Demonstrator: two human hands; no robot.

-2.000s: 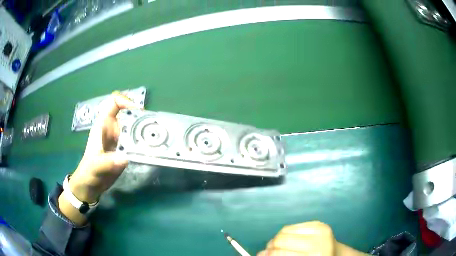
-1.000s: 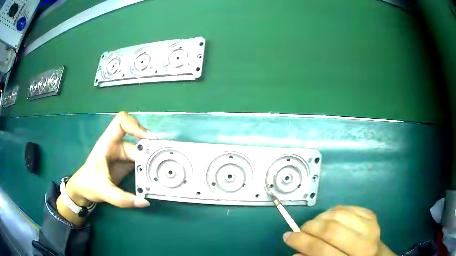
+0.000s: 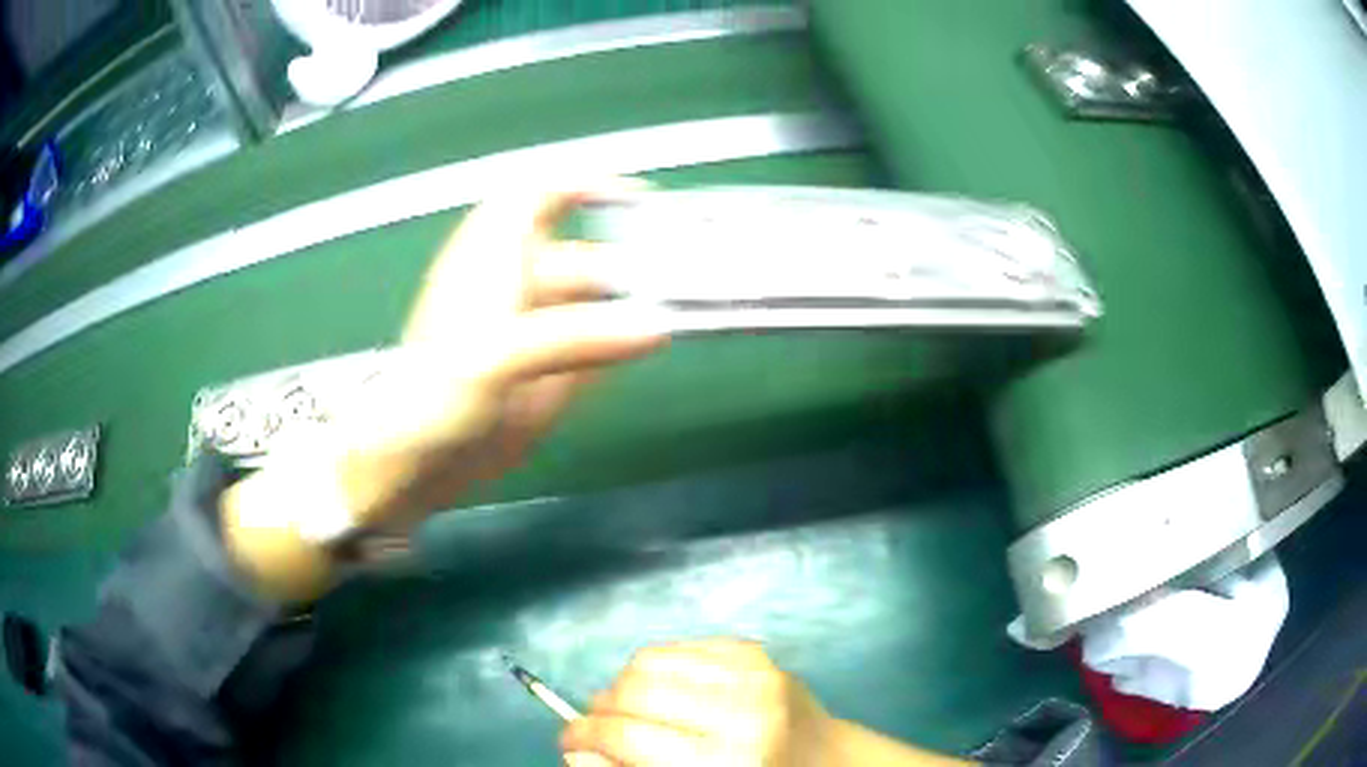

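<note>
My left hand [image 3: 480, 337] grips the left end of a silver-grey metal plate [image 3: 855, 258], held up over the green belt. The plate is blurred and its recesses cannot be made out clearly. My right hand [image 3: 690, 704] is low in the picture, closed around a thin pen-like tool [image 3: 543, 692] with a pale handle and dark tip, which points up and left, apart from the plate. A second plate [image 3: 255, 412] lies on the belt, partly hidden behind my left hand and wrist.
A smaller-looking plate [image 3: 53, 466] lies at far left on the belt. Another green belt section [image 3: 1139, 360] with a metal end bracket [image 3: 1102, 581] stands at right, one plate [image 3: 1102, 83] on it. A white and red cloth bundle [image 3: 1199, 637] is below. A dark object [image 3: 23, 653] lies lower left.
My left hand has lifted the plate up and to the right, away from the bench. The tool tip has come off the plate as my right hand moved left. The view has shifted to the right.
</note>
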